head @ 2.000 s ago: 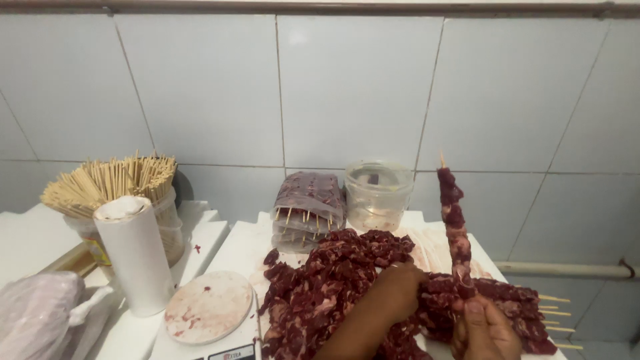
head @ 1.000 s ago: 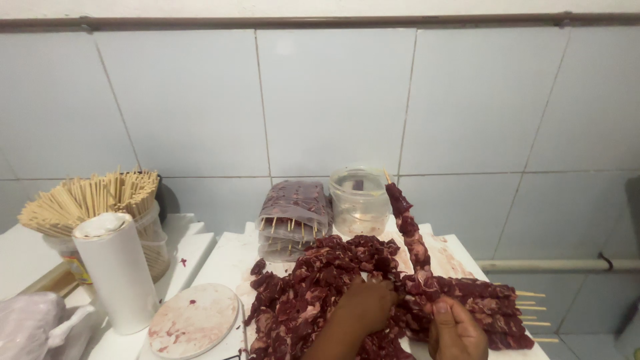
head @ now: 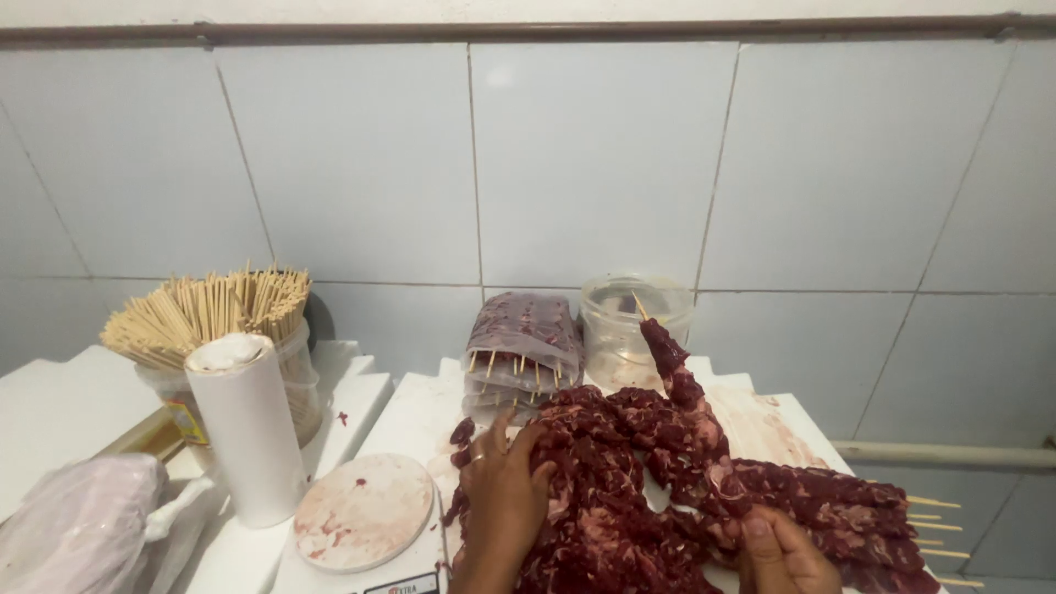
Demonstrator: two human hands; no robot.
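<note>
My right hand grips the lower end of a wooden skewer threaded with raw red meat, its pointed tip up and leaning left. My left hand, wearing a ring, rests with spread fingers at the left edge of a heap of raw meat pieces; whether its fingertips pinch a piece I cannot tell. To the right, several loaded meat skewers lie side by side, bare stick ends pointing right. Behind the heap stand stacked, plastic-wrapped meat skewers.
A clear plastic tub stands at the back. On the left are a bucket of wooden skewers, a white plastic roll, a kitchen scale with a stained round plate and a plastic bag. A tiled wall rises behind the white boards.
My left hand has moved left, away from the skewer, to the heap's left edge, and its fingers have spread. My right hand still holds the skewer.
</note>
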